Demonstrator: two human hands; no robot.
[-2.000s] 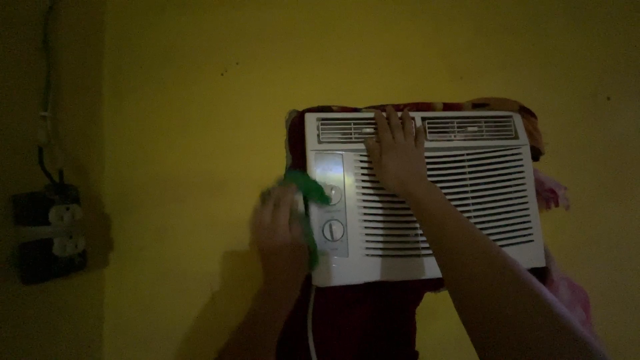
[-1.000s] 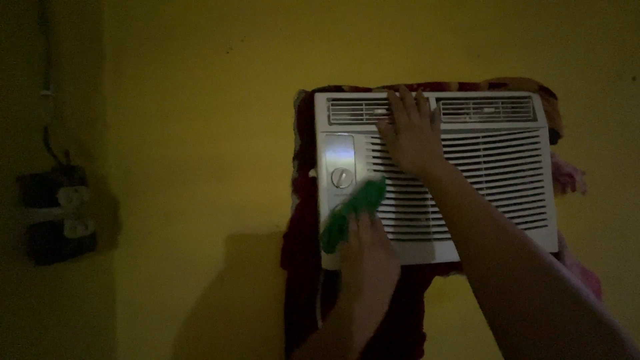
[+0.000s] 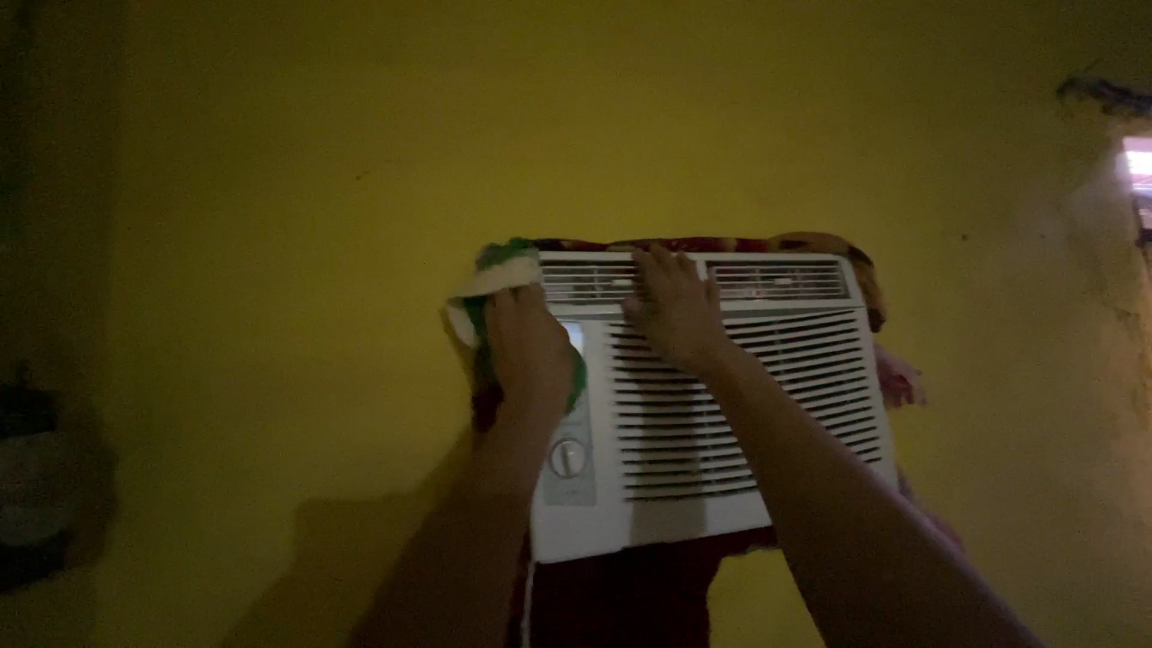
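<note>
A white window air conditioner sits in a yellow wall, its louvered front facing me. My left hand presses a green and white cloth against the unit's upper left corner; part of the cloth hangs past the side edge, and some shows beside the palm. The upper part of the control panel is covered by this hand, while a round knob shows below it. My right hand lies flat with fingers spread on the top vent and upper louvers, holding nothing.
Dark red patterned fabric is packed around the unit and hangs below it. A white cord runs down at its lower left. Blurred outlets are on the wall at far left. A bright opening shows at far right.
My left hand has moved with the cloth from the control panel's lower part up to the unit's top left corner. The right hand stays on the upper front. The view has shifted.
</note>
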